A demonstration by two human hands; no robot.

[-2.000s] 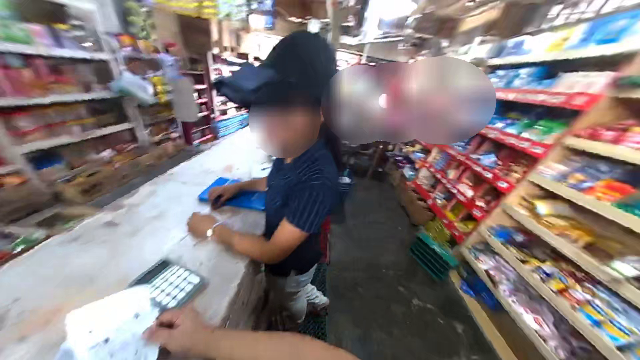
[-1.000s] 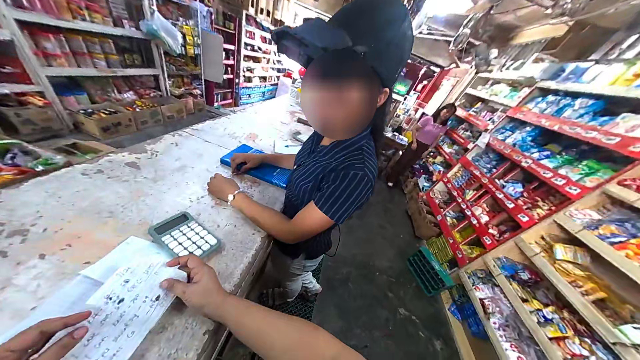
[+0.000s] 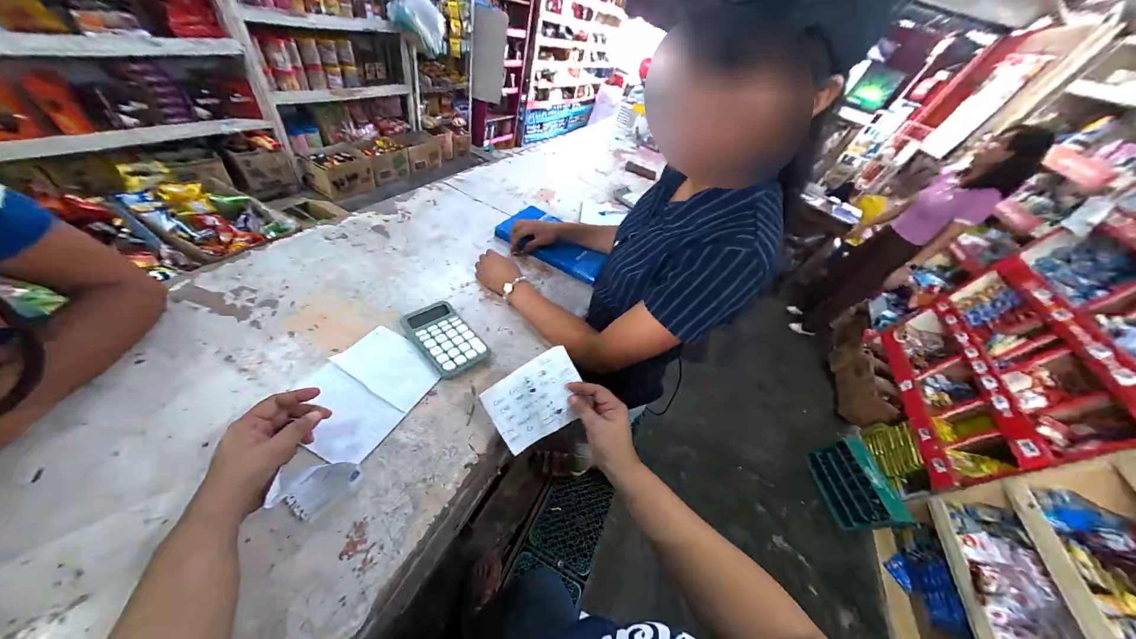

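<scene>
Between thumb and fingers, my right hand (image 3: 605,428) pinches a small handwritten paper slip (image 3: 531,399) just off the counter's edge. My left hand (image 3: 273,439) is over the counter, its fingers bent and partly apart, beside a creased white sheet (image 3: 368,390). A crumpled paper piece (image 3: 319,490) lies near its fingers; whether they touch it, I cannot tell. The grey-green calculator (image 3: 445,339) with white keys rests against the far right side of the creased sheet.
Along the worn counter (image 3: 133,497), a person in a striped shirt (image 3: 688,257) leans beside a blue folder or book (image 3: 568,253). Another person's arm (image 3: 80,302) rests at left. A person in pink (image 3: 945,209) stands by the right shelves. A green crate (image 3: 856,484) is on the floor.
The handwritten slip, over the other papers a second ago, is now held to the right, past the counter's edge. My left hand shows more fully. An arm has come into view at left.
</scene>
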